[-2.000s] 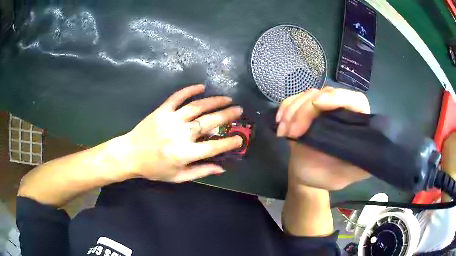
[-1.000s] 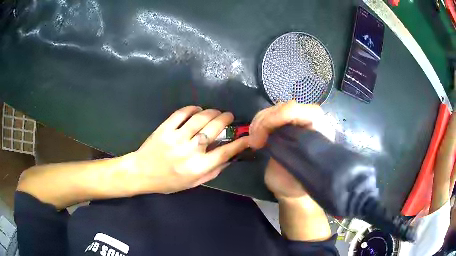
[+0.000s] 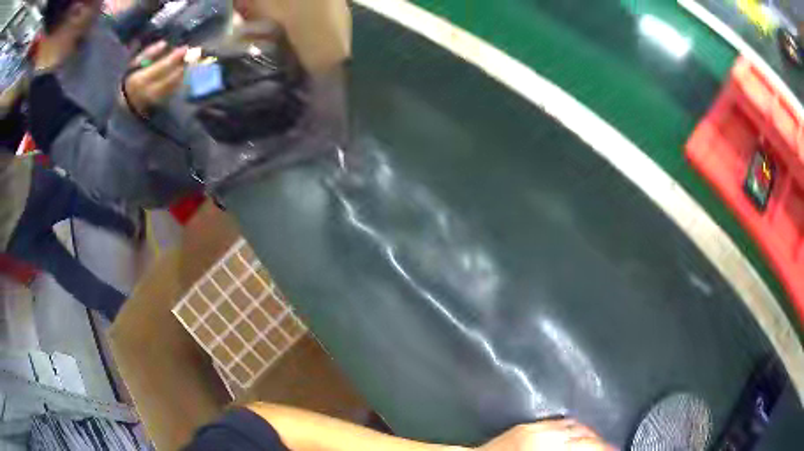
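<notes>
My left hand (image 3: 560, 436) shows only in part at the bottom edge of the head view, blurred and cut off. Its fingers and anything under them are hidden below the picture's rim. My right hand is out of the picture, and no screwdriver shows. The round grey screw plate (image 3: 674, 425) lies on the dark green mat (image 3: 458, 255) to the right of my left hand, cut off by the bottom edge. The dark smartphone (image 3: 748, 410) lies right of the plate, blurred.
A pale strip (image 3: 608, 163) separates the mat from the green conveyor belt (image 3: 564, 40). A red tray (image 3: 714, 145) there holds a small dark unit (image 3: 758, 179). A cardboard box with a white grid (image 3: 238, 313) stands left, below a person (image 3: 115, 150) and a black bundle (image 3: 251, 97).
The view has swung toward the left and far end of the bench. My left hand, the plate and the phone have shifted to the bottom edge; my right hand and the screwdriver have left the picture.
</notes>
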